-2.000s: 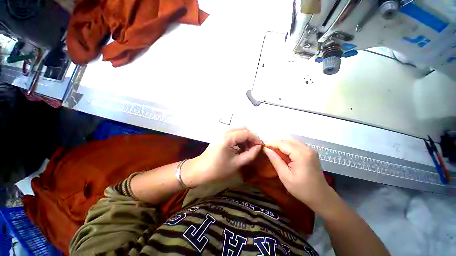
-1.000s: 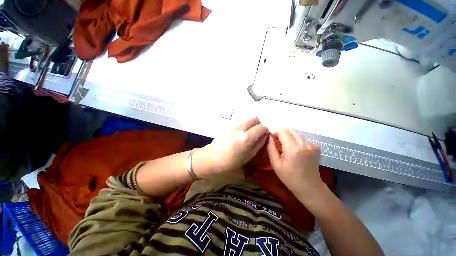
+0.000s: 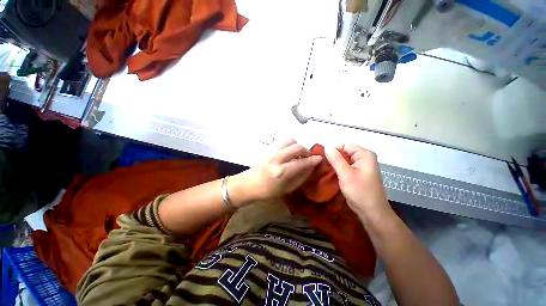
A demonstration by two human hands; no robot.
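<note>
A rust-orange garment piece lies over my lap, and its upper edge is raised between my hands at the table's near edge. My left hand pinches the edge from the left with thumb and fingers. My right hand pinches it from the right, its fingertips close to the left ones. The small part between the fingertips is partly hidden. More of the orange cloth spreads over the lap to the left, under my left forearm.
A white sewing machine with a grey tension knob stands at upper right. A separate orange heap lies at upper left. A printed ruler strip runs along the table's near edge, with pen-like items at right. A blue basket is at lower left.
My hands have turned and moved slightly, and more of the orange edge now shows between and below the fingertips. The view has shifted a little.
</note>
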